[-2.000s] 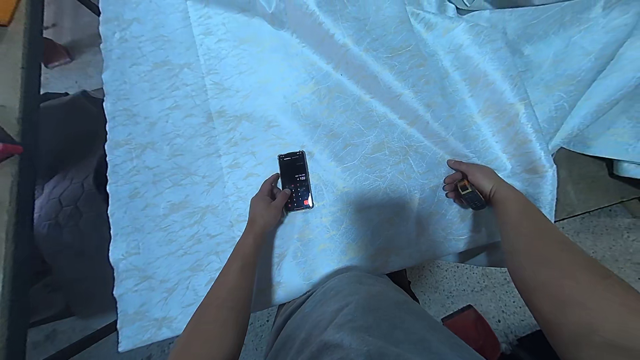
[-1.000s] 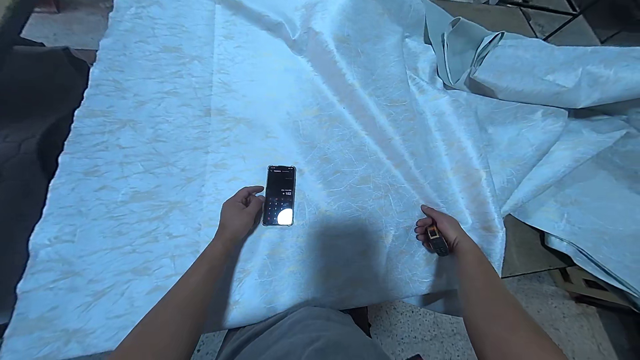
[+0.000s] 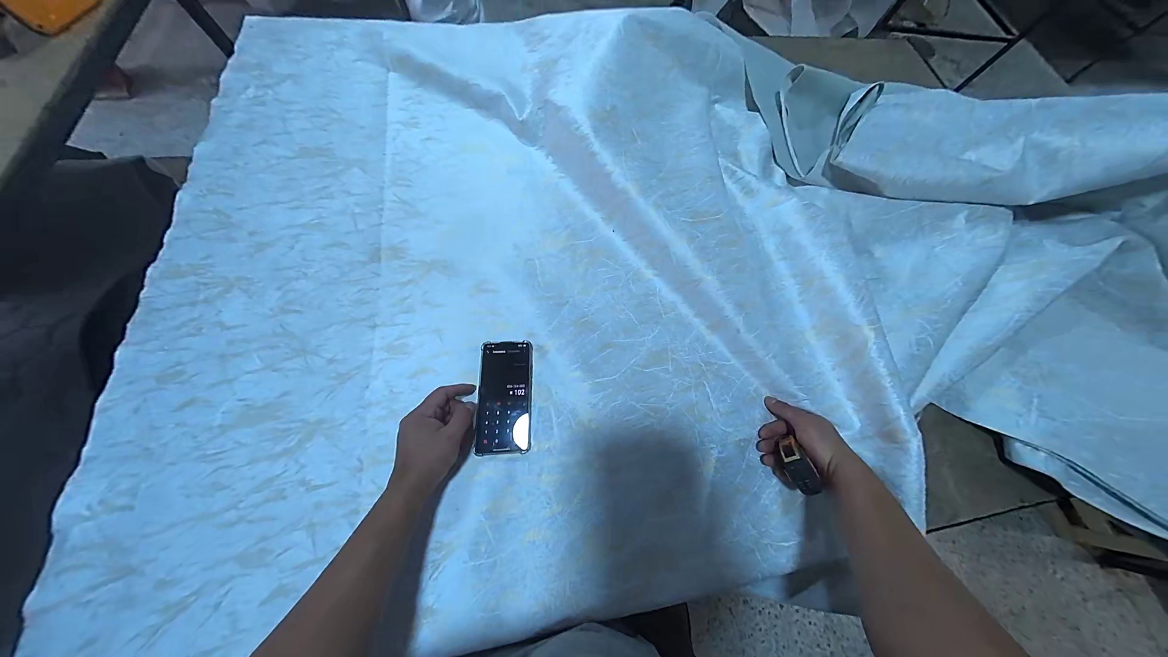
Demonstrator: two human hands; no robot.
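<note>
A wide sheet of pale, shiny patterned fabric [image 3: 274,301] spreads out before me, with long creases running through its middle. On it lies a smartphone [image 3: 504,398], its screen lit with a calculator and a bright glare near the bottom. My left hand [image 3: 436,433] rests on the fabric just left of the phone, fingers bent at its edge; a firm hold on the phone is not visible. Farther right, my right hand [image 3: 803,444] is closed around a small black and yellow tool [image 3: 798,465], possibly a tape measure, just above the fabric or touching it.
More of the fabric is bunched and folded [image 3: 985,151] at the right. Dark material [image 3: 73,301] hangs at the left, beneath a table edge [image 3: 64,87]. Speckled floor [image 3: 1004,584] shows at the lower right, near a wooden frame [image 3: 1109,538].
My left thumb or finger lay over the phone's lower screen two seconds ago; the hand is now beside the phone. The right hand keeps its hold on the tool. The view has shifted.
</note>
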